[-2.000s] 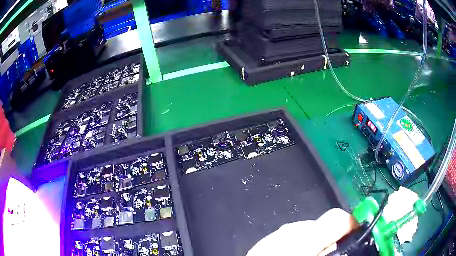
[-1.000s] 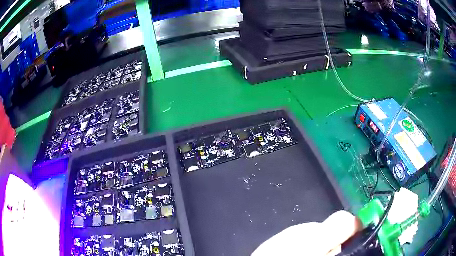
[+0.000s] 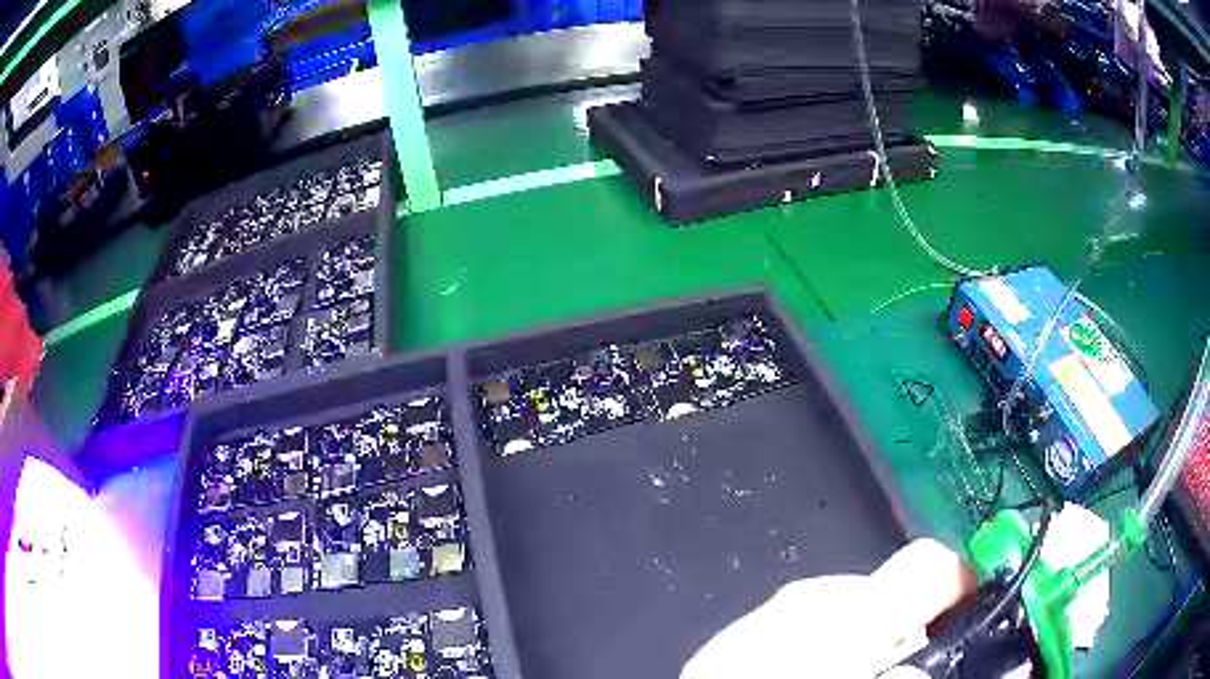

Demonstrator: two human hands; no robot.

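My right hand (image 3: 849,617), pale and overexposed, enters at the bottom right, cut off by the lower edge. It is closed around a green and black air gun (image 3: 1048,584), with a clear hose (image 3: 1174,458) rising from it. The hand is over the lower right part of the foam tray (image 3: 624,531). Dark circuit boards (image 3: 637,385) lie in a row along the back of the tray's right compartment; more boards (image 3: 325,531) fill rows in its left compartment. My left hand is not in view.
A blue control box (image 3: 1055,378) with cables and a white wipe (image 3: 1077,557) are at the right. Stacked foam trays (image 3: 783,80) stand at the back. A second board tray (image 3: 385,285) is at the far left. A green post (image 3: 403,120) stands behind. Glare (image 3: 80,584) fills the lower left.
My right hand and the air gun have shifted slightly right. The trays, boards and blue box show only a slight shift of the view.
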